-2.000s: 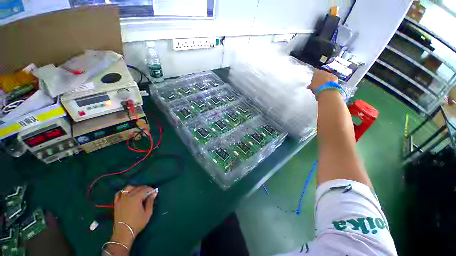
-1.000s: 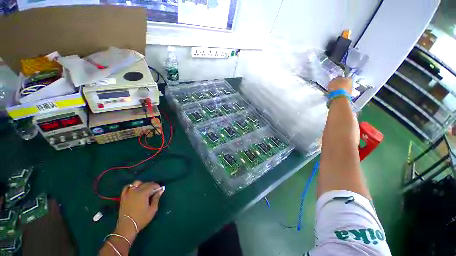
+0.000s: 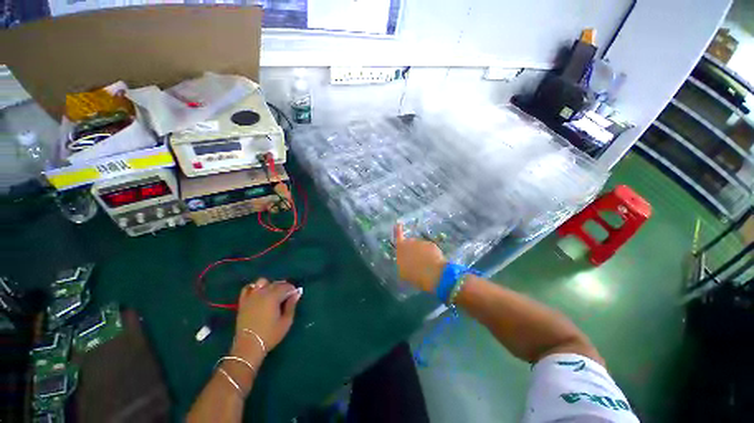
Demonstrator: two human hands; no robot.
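My left hand [image 3: 266,312] rests on the green mat, closed on the small white end of the test lead connector [image 3: 298,292], with the red lead running from it to the instruments. My right hand [image 3: 419,260] is over the front part of the filled trays. A clear blister tray [image 3: 475,178], blurred, lies over the green boards and reaches to my right hand; the fingers seem to hold its near edge. Single circuit boards [image 3: 97,327] lie at the left, some on the brown pad [image 3: 124,372].
A small white piece [image 3: 203,332] lies on the mat. The power supply [image 3: 139,202] and bench meter [image 3: 227,149] stand at the back left, a bottle [image 3: 301,99] behind the trays. More clear trays [image 3: 550,178] are stacked at the right. A red stool [image 3: 610,223] stands on the floor.
My right arm has come back from the far right stack to the filled trays, bringing a clear tray over them. My left hand keeps its hold. The view has shifted.
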